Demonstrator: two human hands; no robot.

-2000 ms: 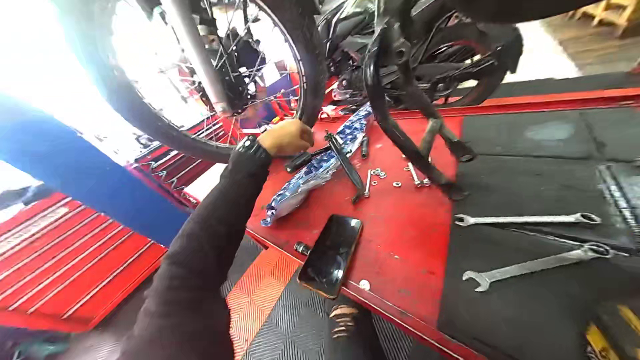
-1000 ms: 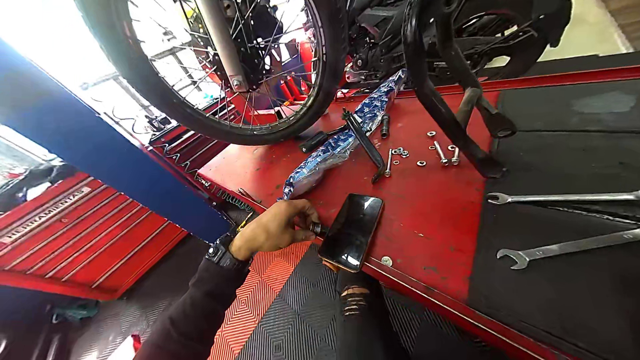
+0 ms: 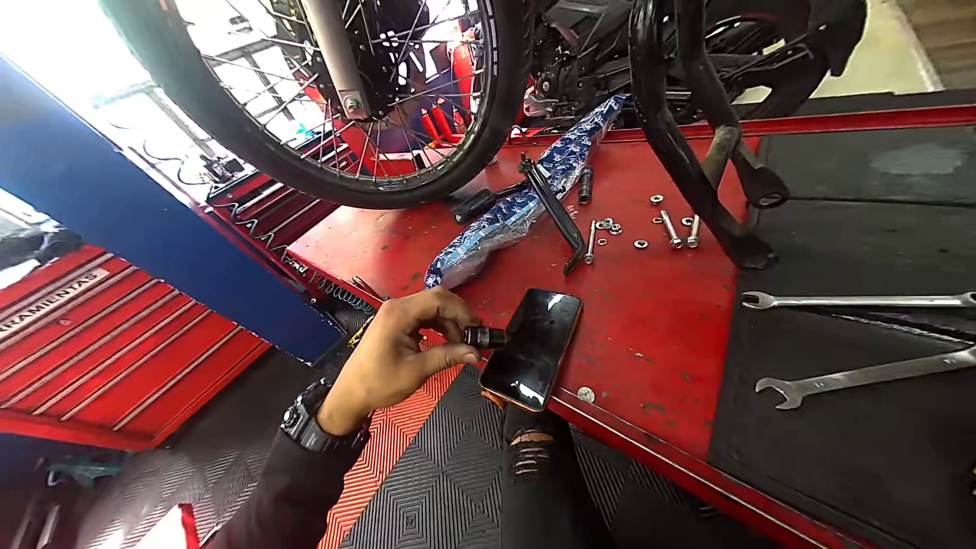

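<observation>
My left hand (image 3: 408,354), with a black watch on its wrist, grips a small dark socket (image 3: 485,337) between thumb and fingers. The socket's end is beside or just over a smartphone (image 3: 534,347) that lies screen up at the edge of a red metal bench (image 3: 648,335). Behind the phone lies a blue patterned wrapped bundle (image 3: 496,232), with a black metal bracket (image 3: 555,210) across it. Bolts (image 3: 669,229), nuts and washers (image 3: 640,244) are scattered to the right. My right hand is out of view.
A motorcycle front wheel (image 3: 343,179) hangs over the bench's back left. A black tubular frame (image 3: 671,145) stands at right, near two combination wrenches (image 3: 862,301) (image 3: 869,375) on a black mat (image 3: 854,236). A blue post (image 3: 152,206) and a red tool cabinet (image 3: 107,351) stand left.
My left hand has come from the bundle and black parts to the bench's near edge and has taken hold of the small socket, which lay left of the phone. The view has shifted.
</observation>
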